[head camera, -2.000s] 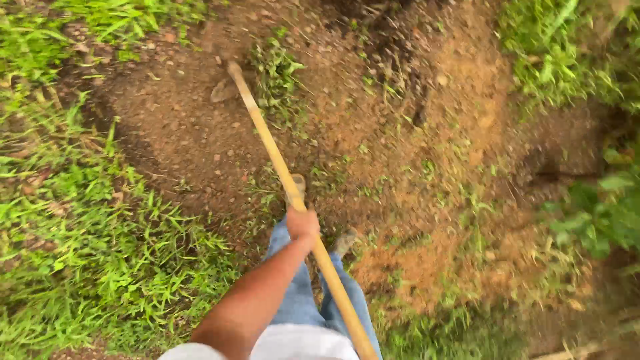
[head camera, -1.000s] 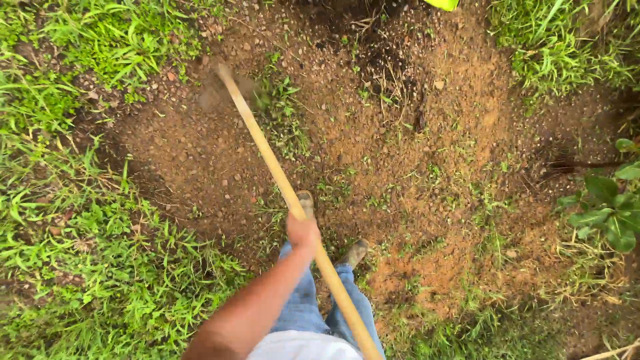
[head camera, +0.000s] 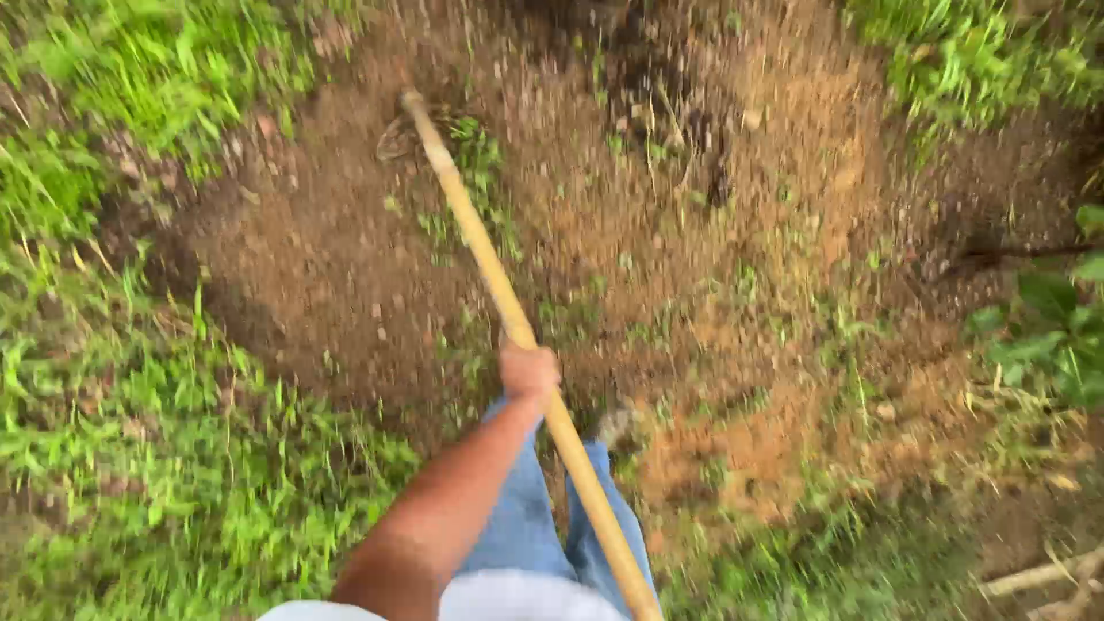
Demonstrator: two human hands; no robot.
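Observation:
My left hand [head camera: 530,373] is closed around the long pale wooden handle [head camera: 492,267] of a hoe, about midway along the part in view. The handle slants from the bottom edge up and to the left. At its far end the hoe's blade [head camera: 398,140] is on or just above the brown soil, blurred, beside a small clump of cut green weeds [head camera: 476,155]. The near end of the handle runs out of the frame at the bottom. My right hand is out of view.
Green grass [head camera: 259,483] borders the bare soil [head camera: 293,267] on the left, with more at the top right [head camera: 975,52]. A broad-leaved plant [head camera: 1052,336] grows at the right edge. Dry sticks [head camera: 1035,576] lie at the lower right. My shoe [head camera: 614,426] stands on the soil.
The hoe stays in my left hand throughout. Its head, left of the weed clump in both earlier frames, is now at that clump's upper left. A bright yellow-green thing at the top edge is out of view.

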